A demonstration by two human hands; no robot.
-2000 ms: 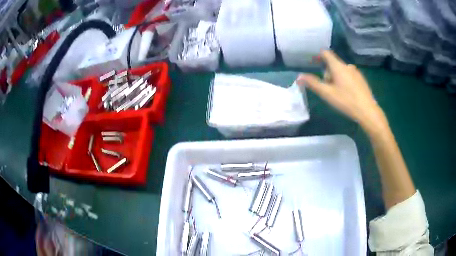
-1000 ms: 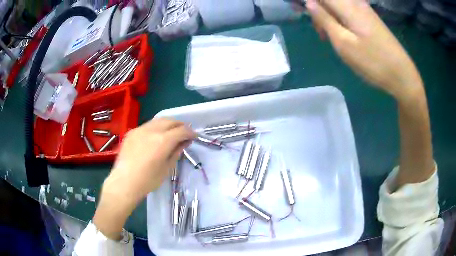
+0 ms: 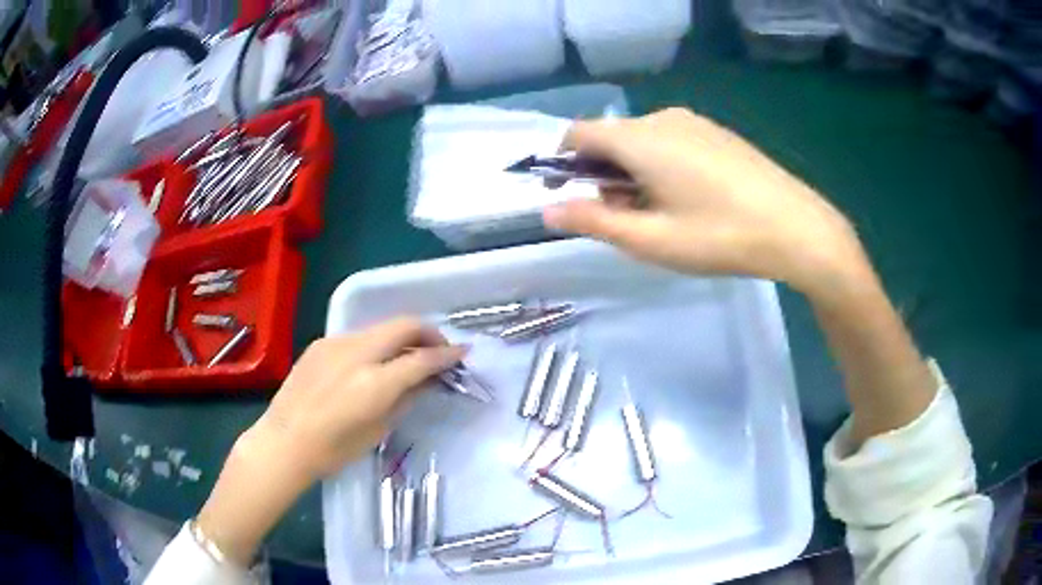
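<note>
A white tray (image 3: pixel 731 400) holds scattered silver cylinder motors (image 3: pixel 566 494) with thin wires. My left hand (image 3: pixel 354 383) is over the tray's left side, its fingers closed on a silver motor (image 3: pixel 459 375). My right hand (image 3: pixel 686 206) is over the front right part of the clear packing box (image 3: pixel 440 217) and holds dark pointed tweezers (image 3: pixel 548 168), tip to the left. A white sheet (image 3: pixel 463 154) lies on the box. My right hand hides part of the box and sheet.
A red parts bin (image 3: pixel 286 309) with loose silver tubes stands at left, beside a black flexible arm (image 3: pixel 69 263). White boxes (image 3: pixel 497 46) and a clear box of parts (image 3: pixel 389 57) stand behind. Stacked clear boxes (image 3: pixel 868 34) are at back right. White scraps (image 3: pixel 149 457) lie on the green bench.
My right hand has come from the back right to the packing box, with tweezers now visible. My left hand entered the view and now holds a motor over the tray.
</note>
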